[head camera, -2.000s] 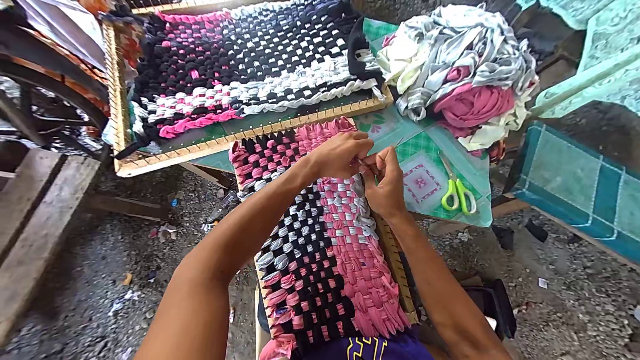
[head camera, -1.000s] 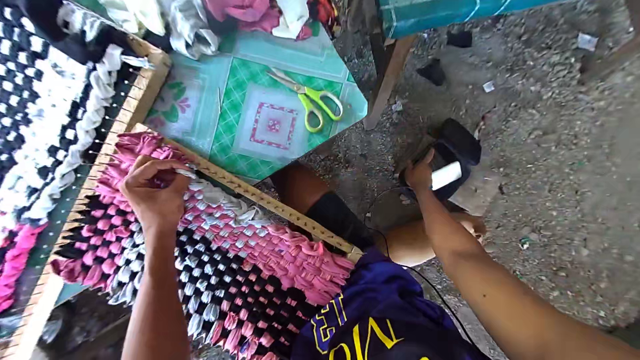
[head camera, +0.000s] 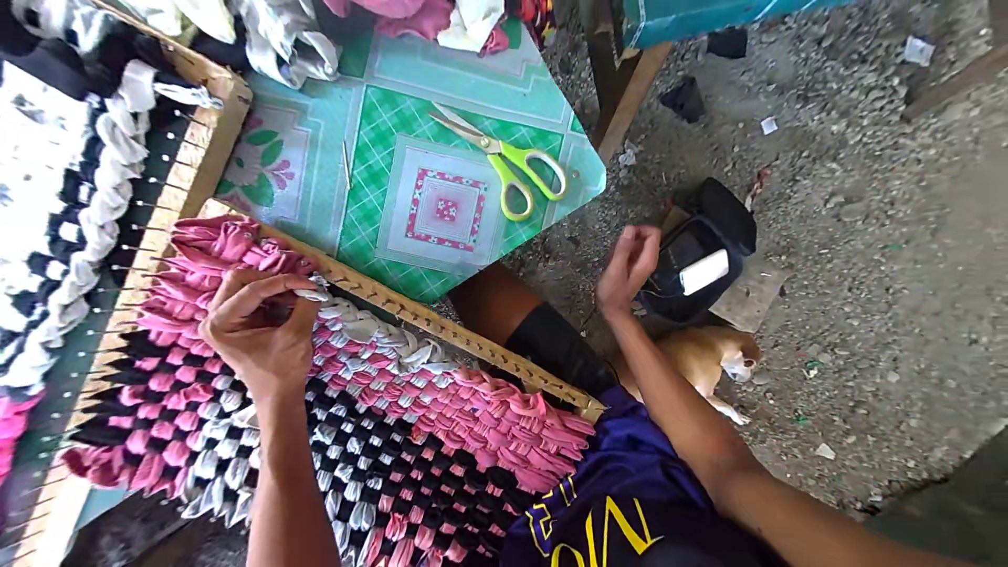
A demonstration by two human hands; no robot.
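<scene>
My left hand (head camera: 264, 323) pinches the end of a white fabric strip (head camera: 313, 293) at the edge of a woven rag mat (head camera: 441, 441) in pink, black and white. The mat is stretched on a wooden frame with nails (head camera: 441, 335). My right hand (head camera: 628, 268) is raised off to the right, beside an open black case (head camera: 685, 268) near the ground; its fingers are curled, and whether they hold anything does not show. Scissors with green handles (head camera: 508, 161) lie slightly apart on the patterned tablecloth (head camera: 315, 102), with a thin needle-like rod (head camera: 346, 164) to their left.
A second nailed frame (head camera: 213, 134) with a black and white mat (head camera: 102, 213) stands at the left. Fabric scraps (head camera: 409, 20) are heaped at the table's back. A tan and white dog (head camera: 705, 362) lies under my right arm. The black case holds a white device (head camera: 704, 272).
My right hand left the mat's edge, reached to the black case, and has since lifted a little from it. My left hand stays at the mat's edge. The view has swung to the right.
</scene>
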